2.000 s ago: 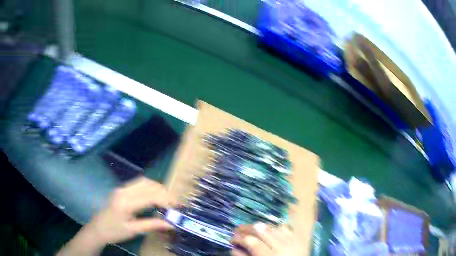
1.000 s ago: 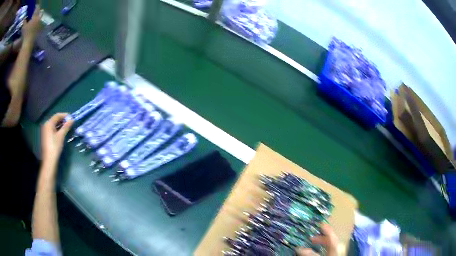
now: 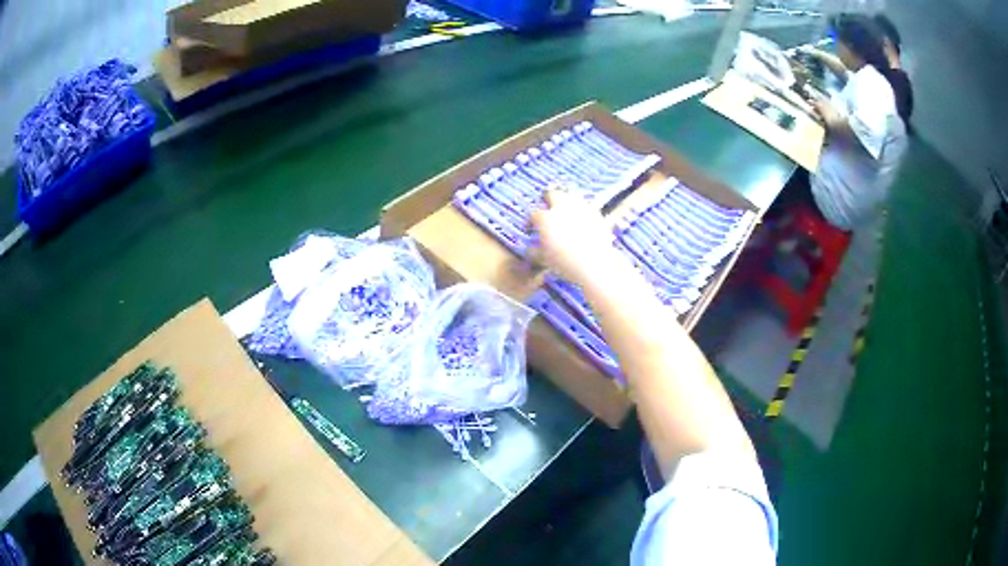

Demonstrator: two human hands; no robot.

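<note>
My right hand (image 3: 566, 234) reaches over a shallow brown carton tray (image 3: 569, 381). Its fingers are at the left row of pale lavender housing shells (image 3: 514, 177); whether they hold one cannot be told. A second row of shells (image 3: 685, 243) lies right of my forearm. Green circuit boards with dark wires (image 3: 166, 475) are piled on a tan cardboard sheet (image 3: 315, 486) at lower left. A single board assembly (image 3: 327, 429) lies apart beside the sheet. My left hand is out of the picture.
Clear bags of small pale parts (image 3: 370, 310) lie between cardboard and tray, with loose bits (image 3: 470, 431) in front. Beyond are a blue bin of pale parts (image 3: 83, 138) and brown cartons (image 3: 271, 28). A seated person (image 3: 862, 127) works at far right, near a red stool (image 3: 807, 265).
The view has swung right to the shell tray. My right hand has moved from the board pile to the tray. My left hand, earlier at the row of filled housings, has left the picture.
</note>
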